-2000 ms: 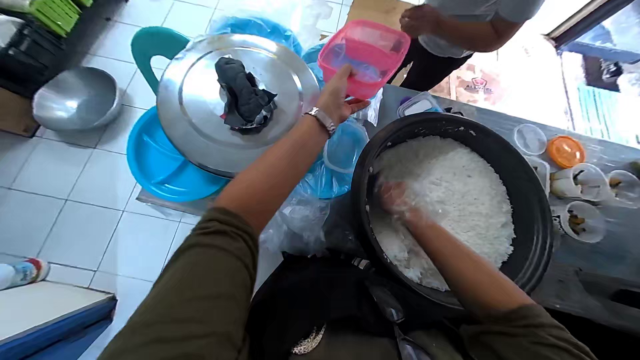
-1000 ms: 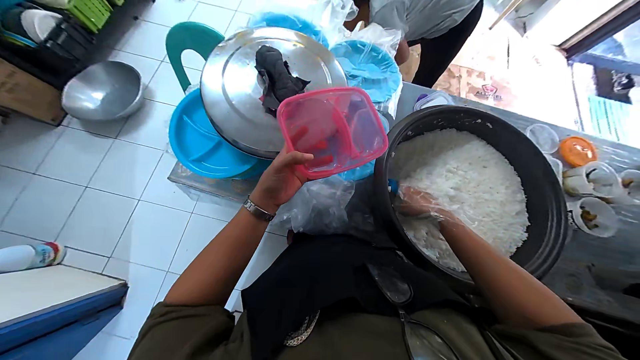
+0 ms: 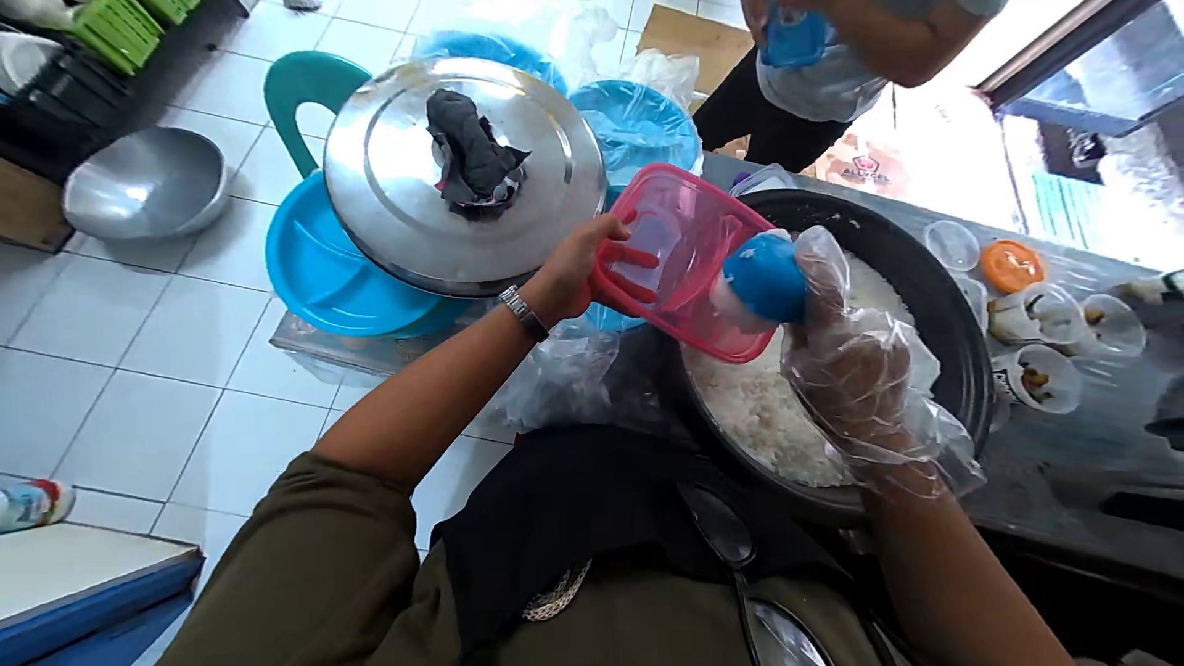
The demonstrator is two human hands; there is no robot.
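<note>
My left hand [image 3: 583, 268] grips a pink translucent plastic container [image 3: 694, 222] with a divider, tilted over the left rim of a large black pot [image 3: 957, 324]. My right hand [image 3: 846, 351], in a clear plastic glove, is closed on a blue rounded scoop or bowl [image 3: 766, 276] with rice grains stuck to it. The scoop is at the container's right compartment, with white rice [image 3: 735, 305] under it; its mouth is hidden. More cooked white rice [image 3: 786, 425] lies in the pot below both hands.
A steel lid [image 3: 555, 203] topped with a black cloth [image 3: 472, 153] rests left, above a blue divided tray [image 3: 324, 268]. Lidded and unlidded plastic cups [image 3: 1050, 379] stand right of the pot. Another person [image 3: 832, 65] stands across the counter, holding something blue. A steel bowl [image 3: 148, 185] is far left.
My right hand has come up out of the rice with the blue scoop and is now at the pink container. The container has moved right, toward the pot.
</note>
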